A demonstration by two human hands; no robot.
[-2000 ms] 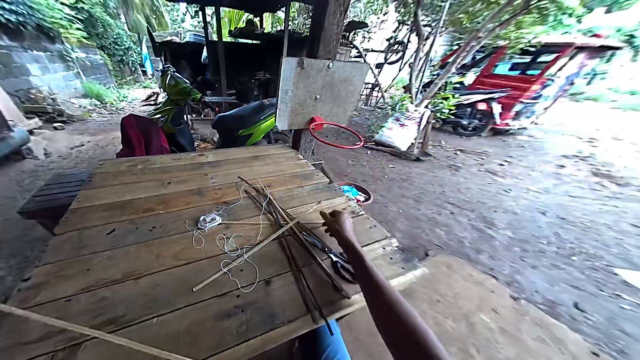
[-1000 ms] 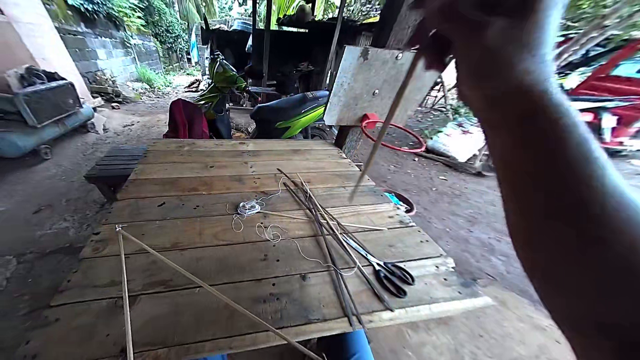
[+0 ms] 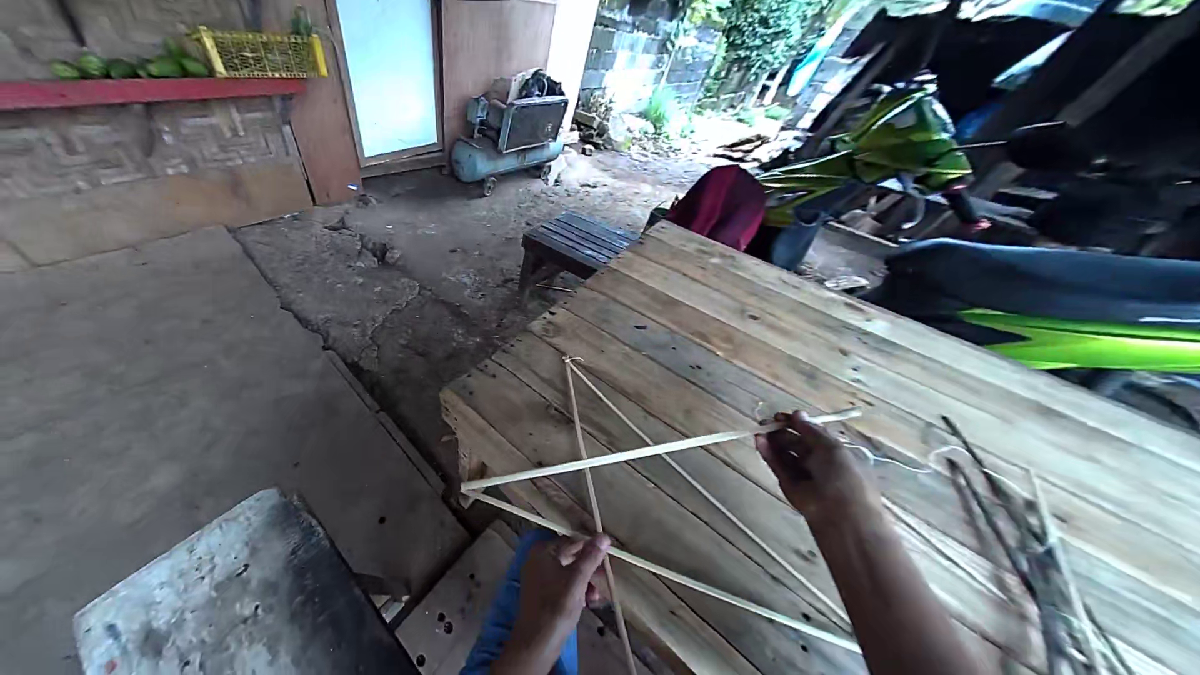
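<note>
My right hand (image 3: 811, 464) grips a thin pale wooden strip (image 3: 656, 448) near its right end. That strip slants over the slatted wooden table (image 3: 694, 342), its left end meeting a second strip (image 3: 712, 592) at the table's left corner. With my left hand (image 3: 567, 572) I pinch the place where the second strip crosses another slender strip (image 3: 579, 431). This one and a further strip (image 3: 708, 497) join in a point, tied with string (image 3: 573, 359). White string (image 3: 886, 459) trails right of my right hand. Dark thin sticks (image 3: 1022, 553) lie blurred at the table's right; the scissors are not visible.
Beyond the table's far left edge is a low slatted bench (image 3: 577, 239). A green and black motorcycle (image 3: 1050, 300) stands close to the far side. At lower left is a worn board-like surface (image 3: 234, 600). An air compressor (image 3: 506, 141) sits by the wall.
My right hand has come down from its raised position with the strip, which now lies across the others. My left hand has come into view. The view has swung left.
</note>
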